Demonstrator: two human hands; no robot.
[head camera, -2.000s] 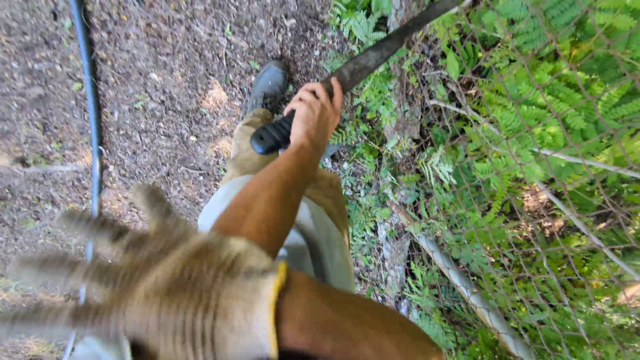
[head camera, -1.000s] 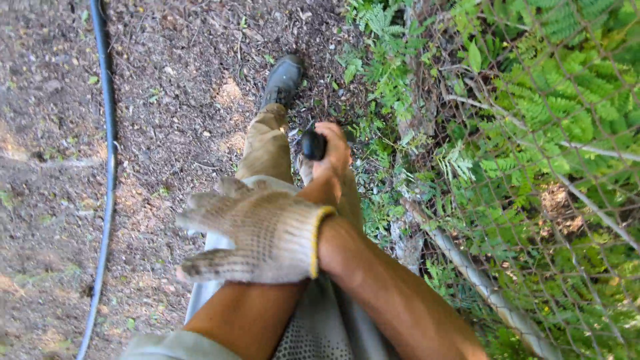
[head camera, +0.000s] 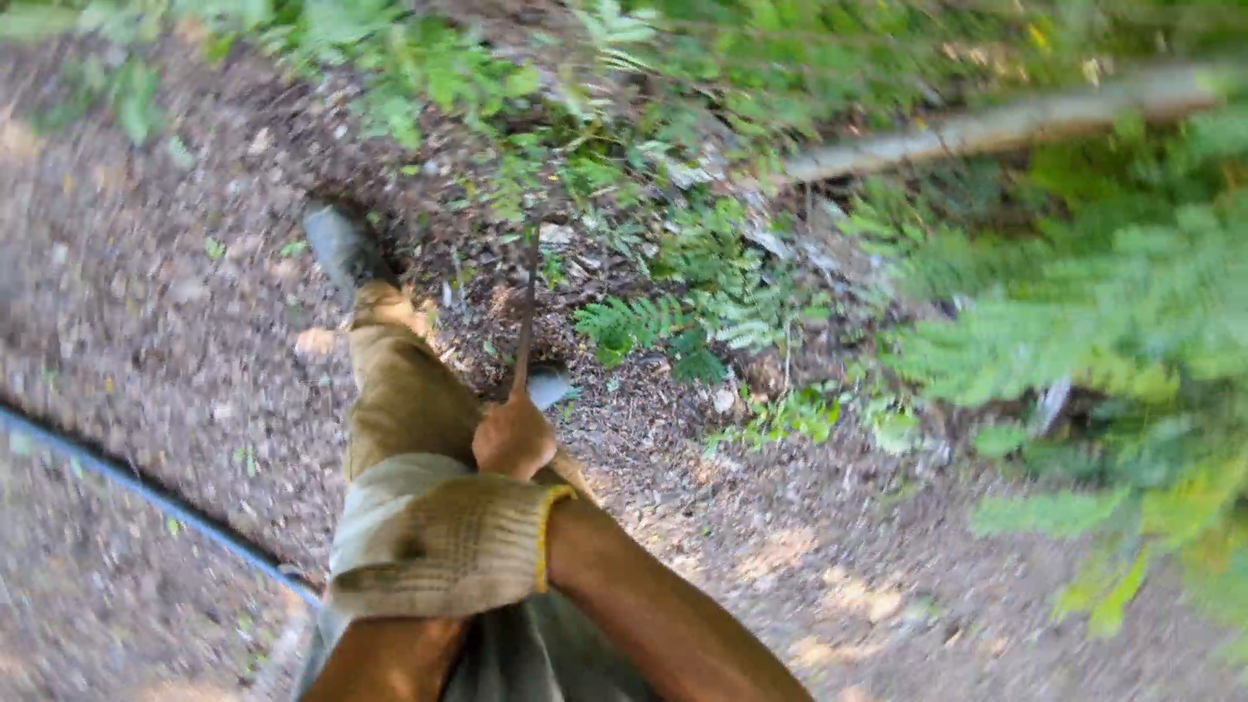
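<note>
My left hand, bare, grips the machete by its handle, low in front of my legs. The machete's dark blade shows nearly edge-on and points away from me, toward the ground and leaves. My fist hides most of the handle. Across my left forearm lies my right hand, in a cream knitted glove with dark dots and a yellow cuff. Its fingers are blurred at the left side, and whether they close round the forearm cannot be told. My forearms cross.
A dark shoe stands on littered soil beyond the left hand; another shoe shows beside the blade. A blue hose runs along the ground at left. Ferny plants and a pale pole are at right and upper right.
The left hand with the machete has come down and in toward my legs. The gloved right hand has moved from the far left onto the left forearm. The view has turned strongly.
</note>
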